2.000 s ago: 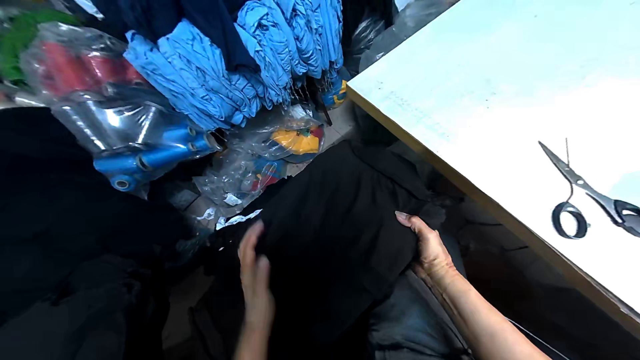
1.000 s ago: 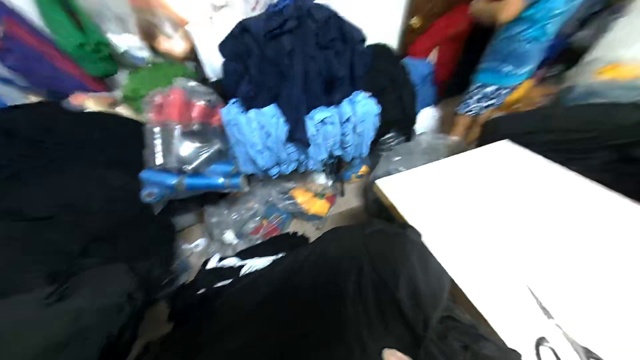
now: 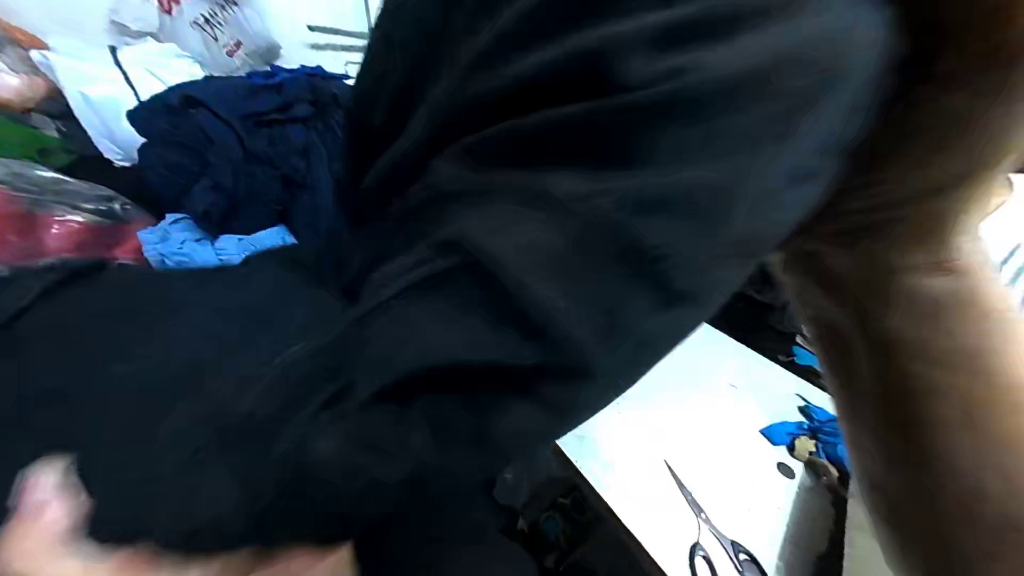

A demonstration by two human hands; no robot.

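A large black cloth garment (image 3: 496,264) is stretched across the middle of the head view, raised close to the camera. My left hand (image 3: 104,528), blurred at the bottom left, grips its lower edge, with the thumb over the cloth. My right forearm rises along the right side, very near the camera. My right hand (image 3: 920,104) is at the upper right beside the garment's edge, blurred and partly cut off, so its fingers cannot be made out. Scissors (image 3: 708,524) with dark handles lie on the white tabletop (image 3: 640,448) below the cloth.
Navy garments (image 3: 240,152) and light blue cloth (image 3: 212,244) are piled at the upper left, beside red material in clear plastic (image 3: 72,224). A blue object (image 3: 816,432) lies at the tabletop's right side, near a pale cylindrical thing (image 3: 808,520).
The black garment, low in front of me before, is now lifted and spread high across the view. My right arm has risen at the right. The view has shifted strongly.
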